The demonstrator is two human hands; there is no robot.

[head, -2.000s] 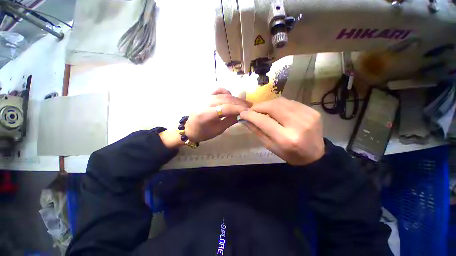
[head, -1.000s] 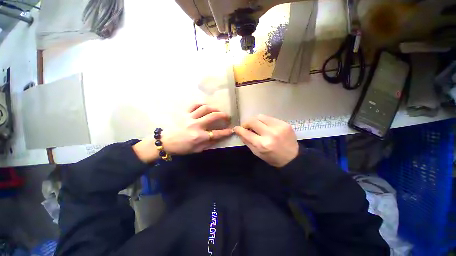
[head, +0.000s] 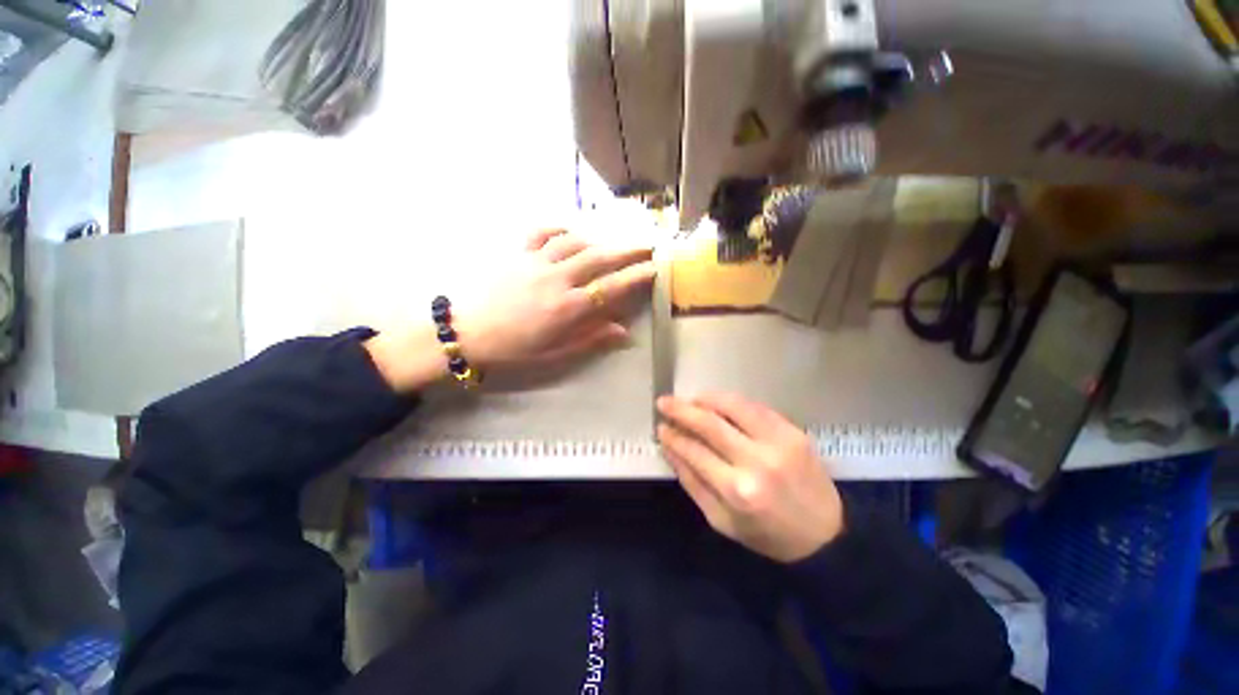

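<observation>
A grey-beige fabric panel (head: 584,401) lies on the machine table, its outline partly lost in glare. Its folded edge (head: 663,340) runs as a narrow darker line from near the needle area down toward the table's front. My left hand (head: 550,310) lies flat on the panel, fingers spread, with fingertips at the upper part of the edge. My right hand (head: 754,475) has its fingertips closed on the lower end of the edge. The off-white sewing machine (head: 951,95) stands above; its needle and presser foot are blurred.
Narrow grey strips (head: 832,258), black-handled scissors (head: 962,292) and a smartphone (head: 1046,380) lie to the right. A single panel (head: 150,319) lies at left, a fanned bundle (head: 326,61) at upper left. A blue crate (head: 1114,557) is below right.
My left hand has moved up along the edge toward the needle area and lies flatter. My right hand is lower, farther from my left. The camera view has also shifted.
</observation>
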